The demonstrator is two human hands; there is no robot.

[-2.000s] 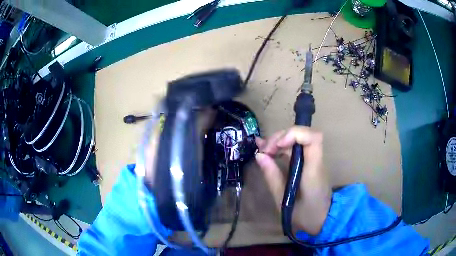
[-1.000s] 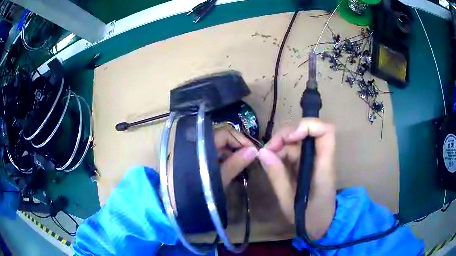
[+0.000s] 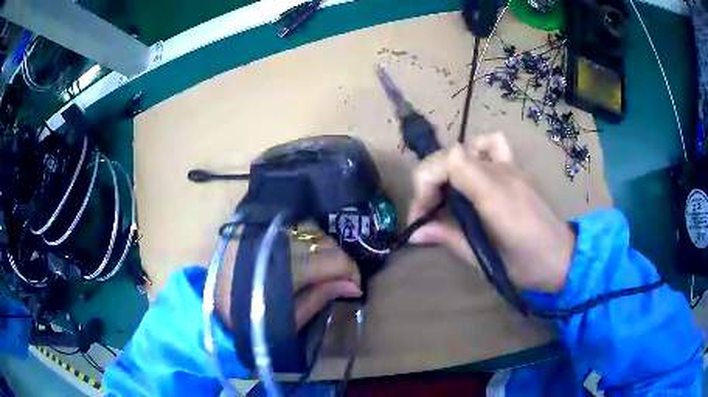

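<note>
A black headset (image 3: 268, 310) with silver hoops lies on the cardboard, its boom microphone (image 3: 221, 177) pointing left. My left hand (image 3: 324, 271) is under the headband, around the lower ear cup, and holds the headset. The open ear cup shows a green circuit board (image 3: 383, 214) and a pale wire. My right hand (image 3: 485, 205) holds the black soldering iron (image 3: 421, 133), its tip pointing up and left, off the headset. The thumb and fingers of the same hand also pinch the dark headset cable (image 3: 419, 221) beside the cup. The right hand is slightly blurred.
Tan cardboard mat (image 3: 194, 132) lies under the work. Small leaded components (image 3: 543, 85) are piled at the upper right, near a green solder spool (image 3: 537, 12) and the iron stand with a yellowish sponge (image 3: 599, 87). More headsets (image 3: 70, 201) lie at left.
My hands have moved apart. My right hand moved right and up, with the iron now tilted left and the cable pinched. The left hand moved down and left; the headset has shifted left and turned.
</note>
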